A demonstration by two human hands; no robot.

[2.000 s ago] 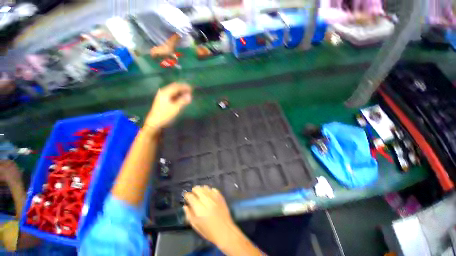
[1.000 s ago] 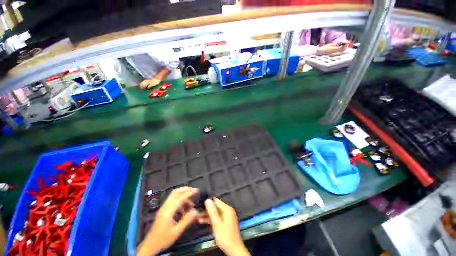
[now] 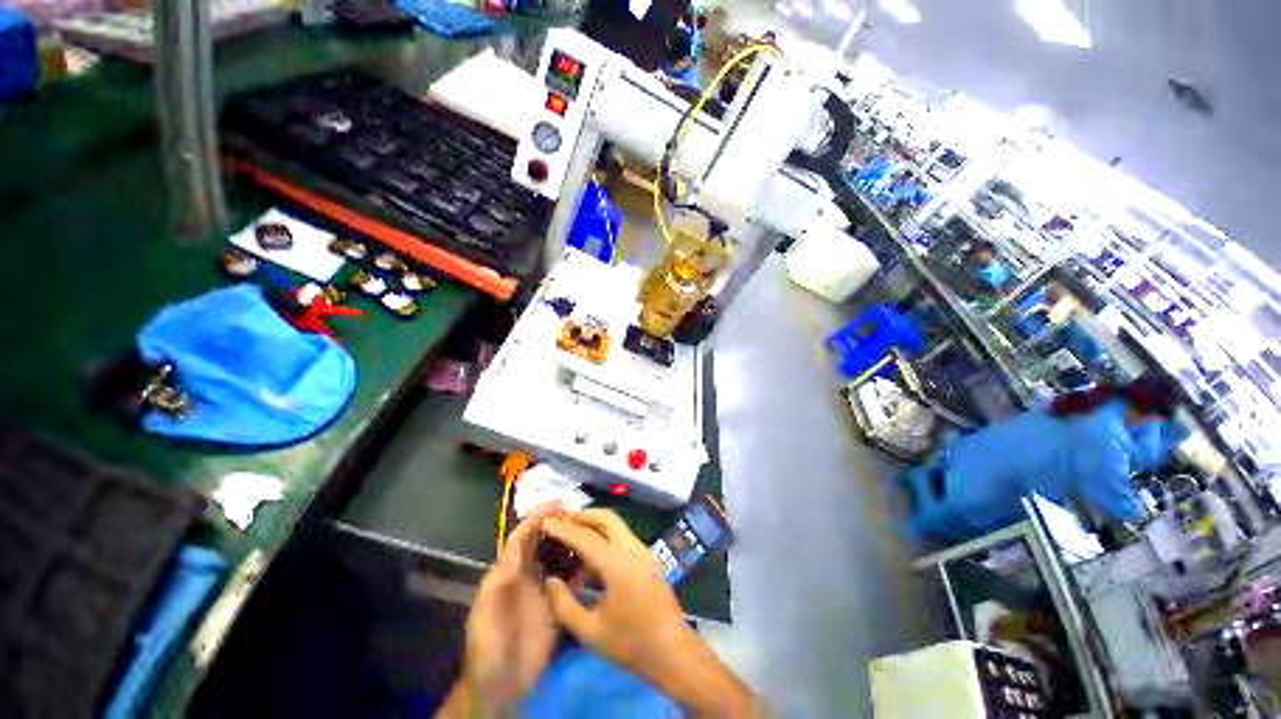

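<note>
My left hand (image 3: 509,618) and my right hand (image 3: 618,597) are close together at the bottom centre, bare, in front of the desktop gantry robot (image 3: 576,438). Between their fingers is a small dark round module (image 3: 559,559), mostly hidden by the fingers. On the machine's white bed sit an orange fixture (image 3: 583,339) and a black fixture (image 3: 649,346). The brass-gold machine head (image 3: 680,288) hangs over the bed. The teach pendant (image 3: 691,541) lies just right of my hands, its screen lit.
Left on the green bench are a blue cap (image 3: 250,368), white tissue (image 3: 247,496), loose modules (image 3: 386,277), red parts (image 3: 318,309) and the grey compartment tray (image 3: 77,569). The black plastic tray (image 3: 408,162) is beside the machine. A person in blue (image 3: 1033,464) is at right.
The view has swung right from the bench and compartment tray to the machine. The blue bin is out of view. My hands are still together around the small dark module.
</note>
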